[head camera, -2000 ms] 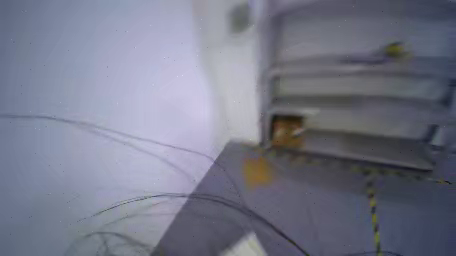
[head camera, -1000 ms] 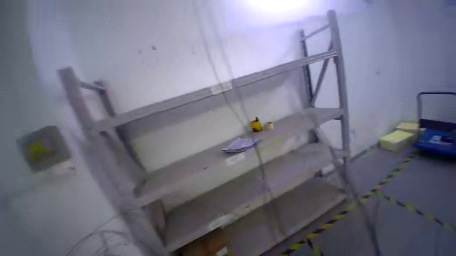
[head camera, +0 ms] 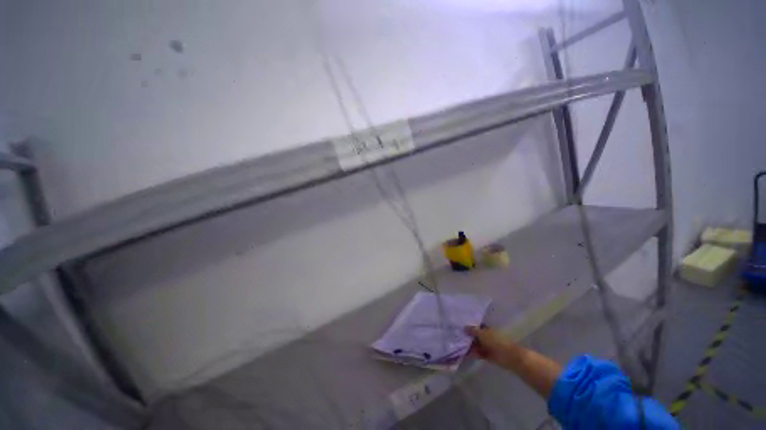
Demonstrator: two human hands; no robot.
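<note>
A stack of white papers (head camera: 432, 327) lies on the rack's grey middle shelf (head camera: 319, 369), with small dark marks or clips along its front edge. My right hand (head camera: 490, 343), bare with a blue sleeve, reaches in from the lower right. Its fingers hold the right edge of the papers; the thumb is on top. My left hand is not in view.
A yellow and black object (head camera: 459, 252) and a roll of tape (head camera: 494, 256) stand behind the papers. A grey beam (head camera: 252, 180) crosses above. A rack upright (head camera: 658, 168) stands right. Beyond are pale yellow blocks (head camera: 708, 264) and a blue hand truck (head camera: 758, 260).
The view has turned from the wall and floor to the rack and come closer to it. My right hand has come into view and taken hold of the papers' edge.
</note>
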